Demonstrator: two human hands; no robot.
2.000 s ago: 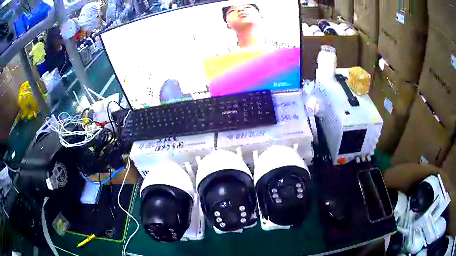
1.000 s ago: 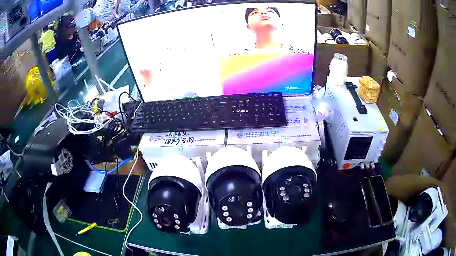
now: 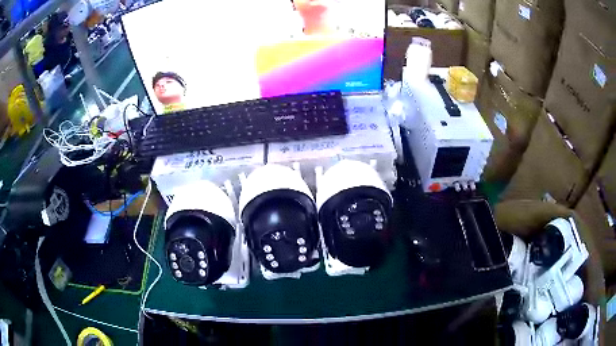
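No hand shows in the frame. Nearest in front of me, three white dome cameras with black ball faces stand side by side on the green bench: the left camera, the middle camera and the right camera. Each face shows small round lenses or LEDs. A yellow-rimmed tape roll is cut off by the bottom edge. A yellow pen or small knife lies by the black mat. A white strip hangs at the left, and a thin white cable curves down the bench.
A black keyboard lies on white cartons before a bright monitor. A white power supply and a dark flat rectangle are at the right. An open carton holds cameras, lower right. Brown cartons are stacked behind.
The whole view has shifted, so the bench things appear higher and further left. The left camera's ball face has turned, showing its lens ring differently. More of the tape roll and the bench's front edge shows.
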